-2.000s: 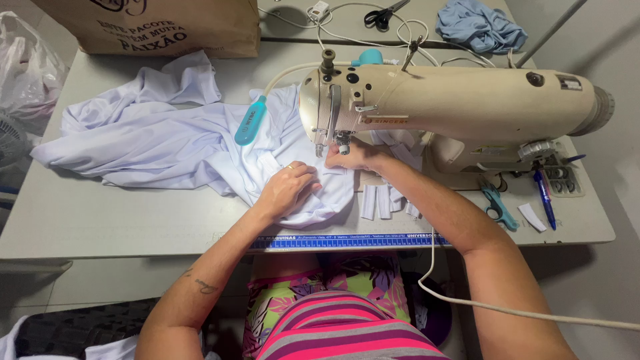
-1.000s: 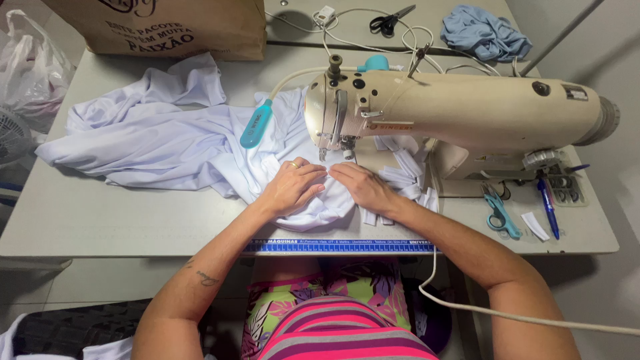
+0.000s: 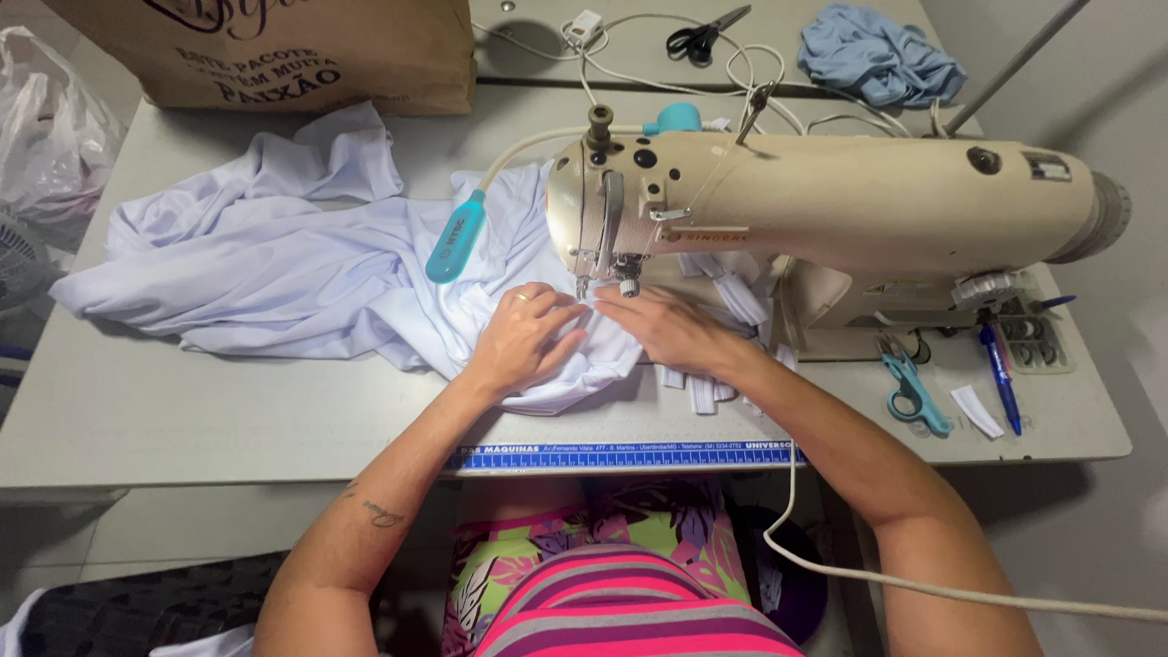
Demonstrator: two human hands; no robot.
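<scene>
A cream Singer sewing machine (image 3: 821, 192) stands on the table, its presser foot (image 3: 582, 286) down near white fabric (image 3: 301, 274) that spreads far to the left. My left hand (image 3: 527, 339) rests on the fabric just left of the foot, fingers slightly spread and pressing it flat. My right hand (image 3: 664, 327) lies on the same fabric right of the foot, fingertips close to the needle area; whether it pinches the cloth cannot be told. Several short white fabric strips (image 3: 701, 394) lie beside and below my right wrist. A turquoise lamp (image 3: 456, 237) on a flexible neck hangs over the fabric.
Turquoise thread snips (image 3: 912, 394), a blue pen (image 3: 1001, 379), a white strip (image 3: 976, 411) and a bobbin tray (image 3: 1031, 342) lie at the right. A blue ruler strip (image 3: 630, 456) runs along the front edge. Behind are a paper bag (image 3: 310, 64), black scissors (image 3: 698, 41), cords and blue cloth (image 3: 876, 55).
My right hand has drawn back from beneath the machine head near the needle and now lies flatter on the fabric. My left hand has stayed close to the foot.
</scene>
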